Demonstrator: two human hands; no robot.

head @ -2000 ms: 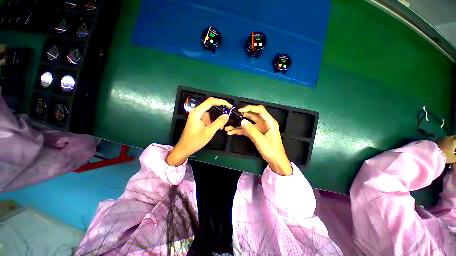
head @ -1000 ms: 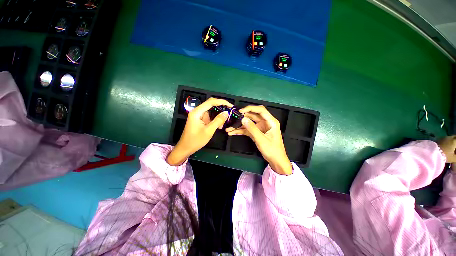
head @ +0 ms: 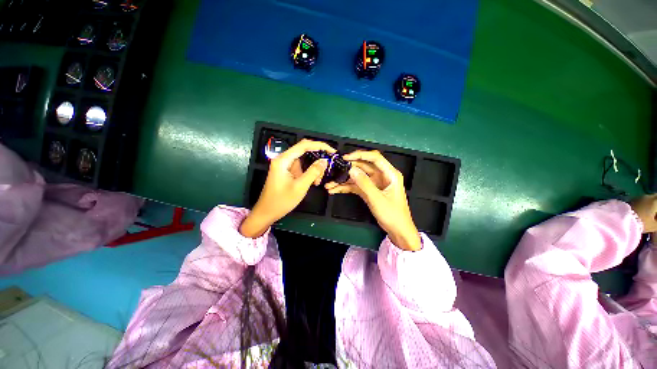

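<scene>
A round black smartwatch (head: 337,168) is held between my two hands above the compartment tray. My left hand (head: 287,184) grips it from the left, thumb near its face. My right hand (head: 378,187) holds its right side with thumb and fingers. The watch face looks mostly dark; its lower parts are hidden by fingers. The black compartment tray (head: 454,189) lies under my hands. Another watch (head: 274,147) with a lit face sits in its far left pocket. Both hands are bare.
Three lit watches (head: 369,59) lie on the blue mat (head: 238,39) beyond the tray. A larger black tray block (head: 130,101) holding rows of watches stands at left. A thin cable (head: 613,171) lies at right. People in pink sleeves (head: 569,245) sit on both sides.
The held watch's face has gone from showing green marks to mostly dark. My hands have hardly moved. The neighbour's pink sleeve at left has shifted.
</scene>
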